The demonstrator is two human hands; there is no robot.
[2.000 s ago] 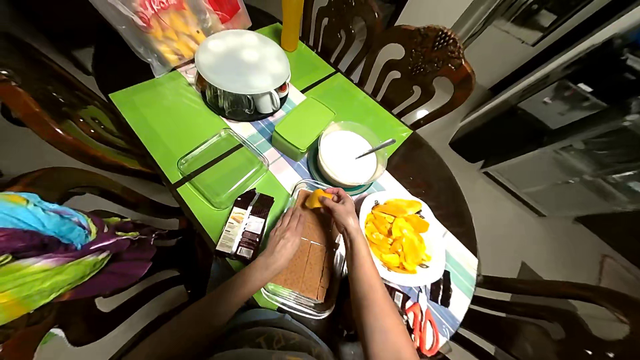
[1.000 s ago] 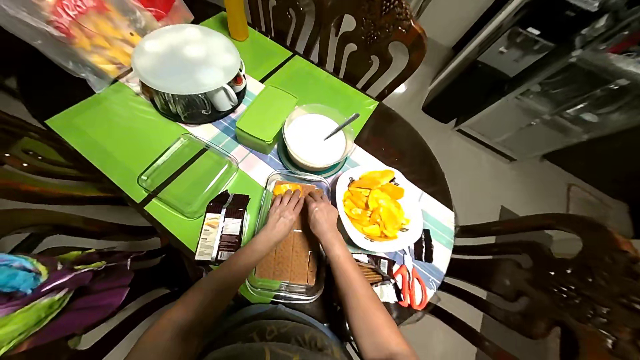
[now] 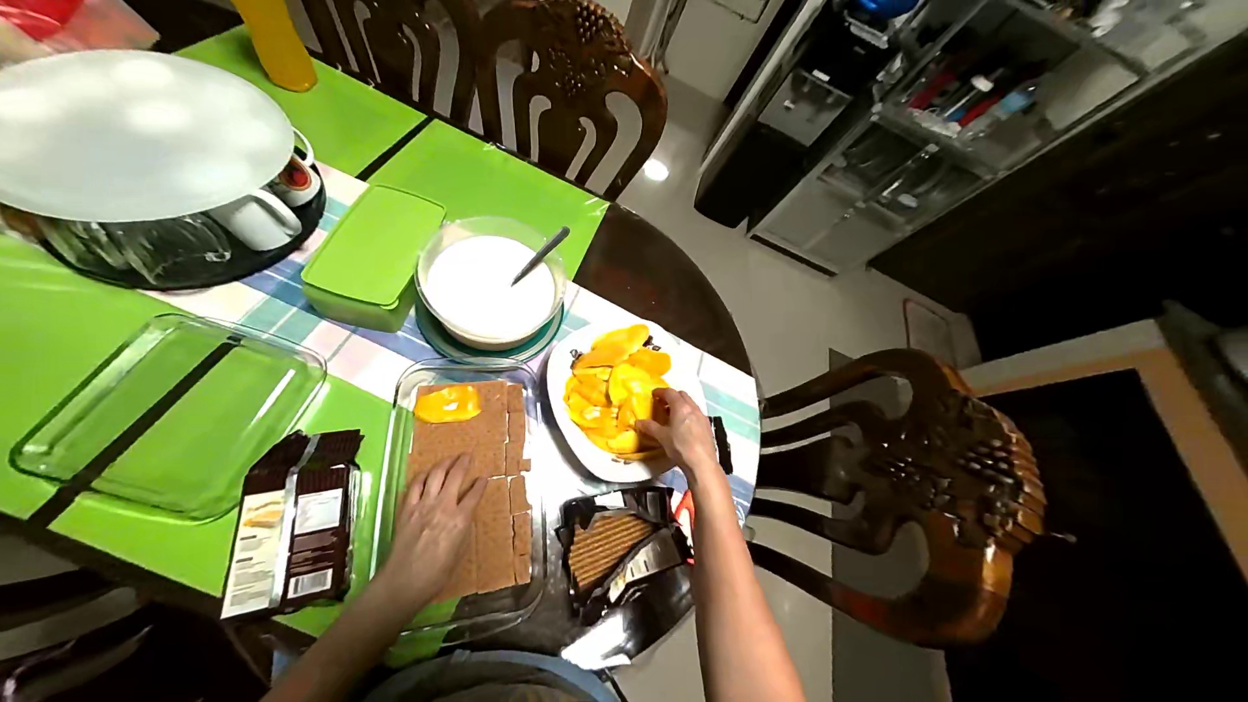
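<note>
A glass baking dish point(image 3: 390, 468) holds a layer of brown crackers point(image 3: 492, 439), with one piece of mango point(image 3: 448, 403) lying at its far left corner. My left hand point(image 3: 437, 517) rests on the crackers, fingers a little apart, holding nothing. Right of the dish, my right hand point(image 3: 678, 429) reaches into a white plate point(image 3: 609, 471) of sliced mango point(image 3: 609, 385), fingertips at the slices; whether they grip one is hard to tell. Beyond the dish stands a bowl of white cream point(image 3: 487, 286) with a spoon point(image 3: 540, 255) in it.
An opened cracker pack point(image 3: 614, 546) lies near the plate, with red-handled scissors point(image 3: 685, 522) partly hidden. Left of the dish are another cracker pack point(image 3: 297, 522) and a clear glass lid or dish point(image 3: 175, 414). A green lidded box point(image 3: 375, 249) and a large covered tray point(image 3: 136, 136) stand farther back.
My right hand has moved from the dish to the mango plate. My left hand has come nearer to me over the crackers. The mango piece in the dish is now uncovered. The view has shifted.
</note>
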